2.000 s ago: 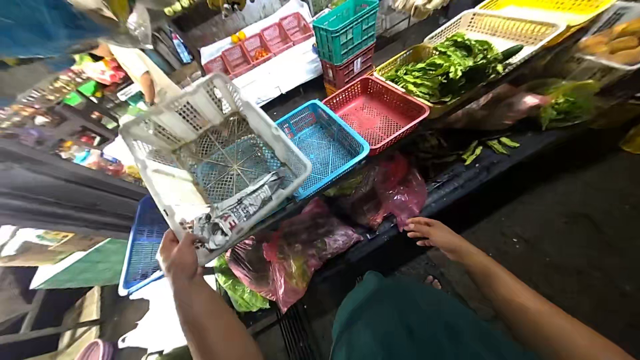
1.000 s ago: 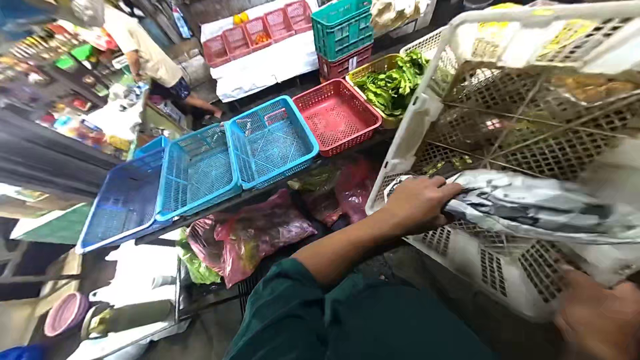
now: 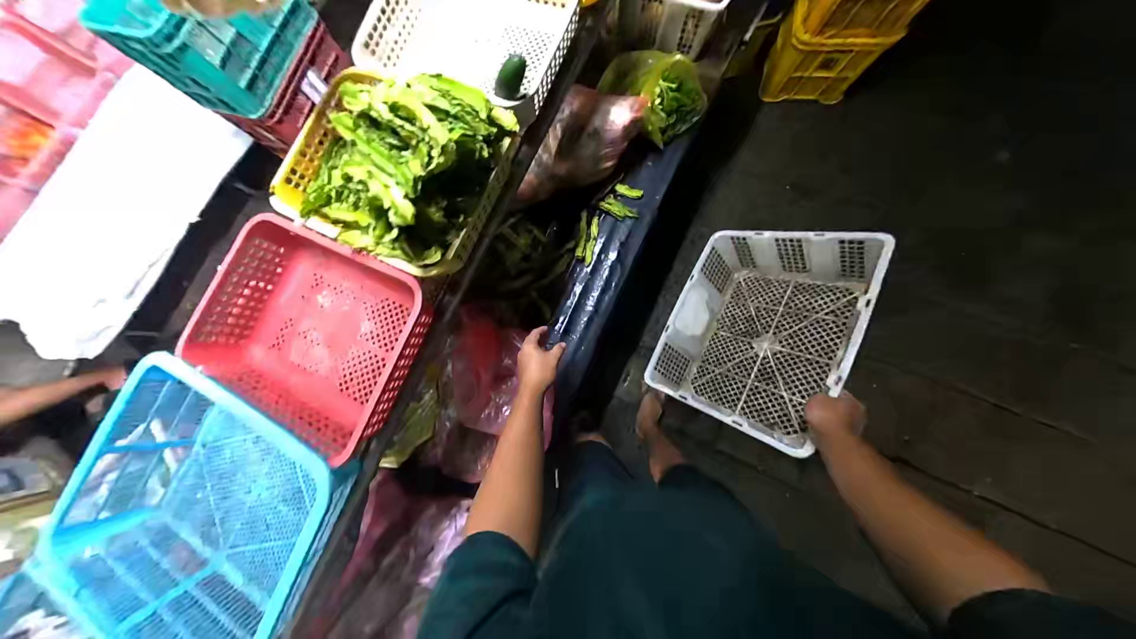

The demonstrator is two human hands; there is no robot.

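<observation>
My right hand (image 3: 835, 417) grips the near right corner of a white plastic basket (image 3: 765, 346), which has nothing in it and is held over the dark floor. My left hand (image 3: 540, 359) is off the basket, fingers partly spread and holding nothing, near the edge of a shelf covered in dark plastic sheet (image 3: 590, 293). Left of that hand are pink plastic bags (image 3: 484, 377) under the stall. A red plastic basket (image 3: 315, 333) and a blue plastic basket (image 3: 191, 506) stand on the stall, beside a yellow basket (image 3: 293, 182) full of leafy greens (image 3: 399, 169).
Yellow crates (image 3: 821, 53) stand on the floor at the upper right. A white basket (image 3: 390, 35) holds a dark green vegetable (image 3: 510, 76). Teal crates (image 3: 213, 53) are stacked at upper left. Another person's forearm (image 3: 53, 395) shows at the left edge. Loose green pieces (image 3: 617, 209) lie on the lower shelf.
The white basket has moved from over the stall to over the floor. The printed sheet or bag earlier in it is gone from view. My left hand has let go of it. The view has turned right.
</observation>
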